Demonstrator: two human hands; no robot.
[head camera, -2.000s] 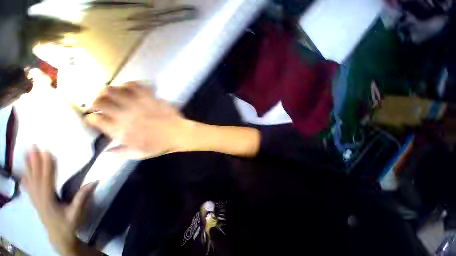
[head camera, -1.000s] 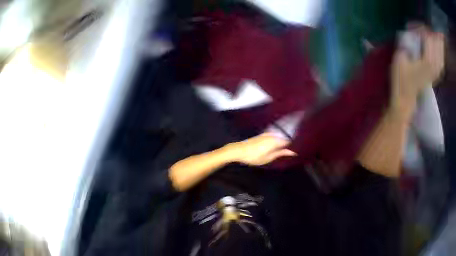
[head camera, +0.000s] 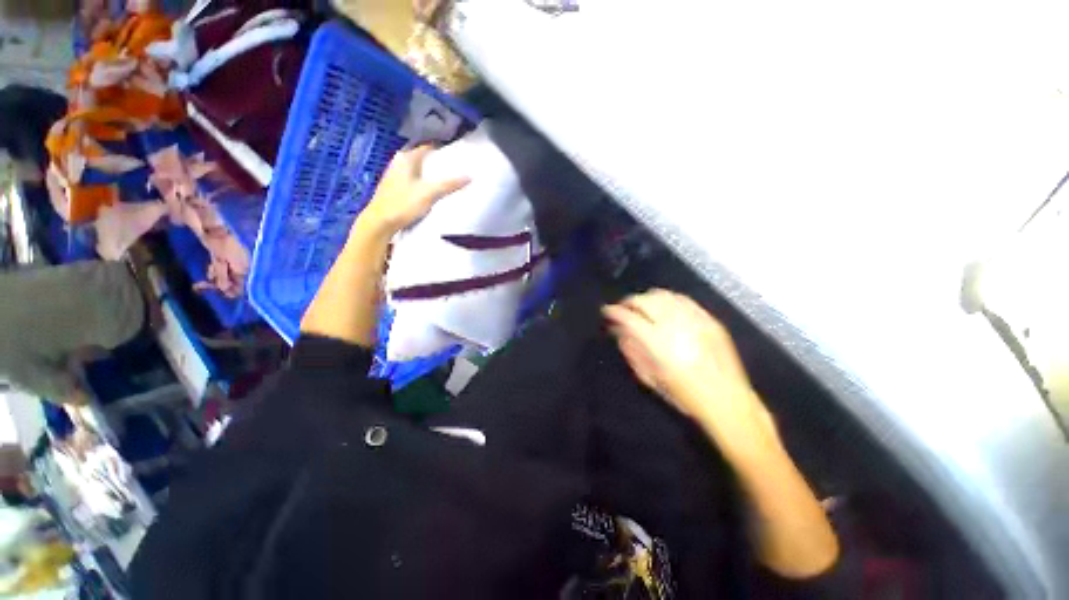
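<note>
White panels with dark maroon stripes (head camera: 463, 258) lie bunched at the right side of a blue mesh basket (head camera: 272, 252), beside my lap. My left hand (head camera: 404, 202) is on the upper left edge of the white panels, thumb and a finger apart; some fingers are hidden, so a grip cannot be confirmed. My right hand (head camera: 682, 352) is over my lap, right of the panels and below the table edge. Its fingers are loosely bent and no cloth shows in it.
The white machine table (head camera: 750, 152) fills the upper right, its edge running diagonally. Orange cloth (head camera: 111, 88), pink scraps (head camera: 193, 217) and maroon-and-white pieces (head camera: 240, 88) lie beyond the basket. Another person's sleeve (head camera: 70, 316) is at far left.
The view has swung to the basket side. The maroon cloth that was at my hands one second ago is gone from them. My left hand is now at the white panels, my right over my lap.
</note>
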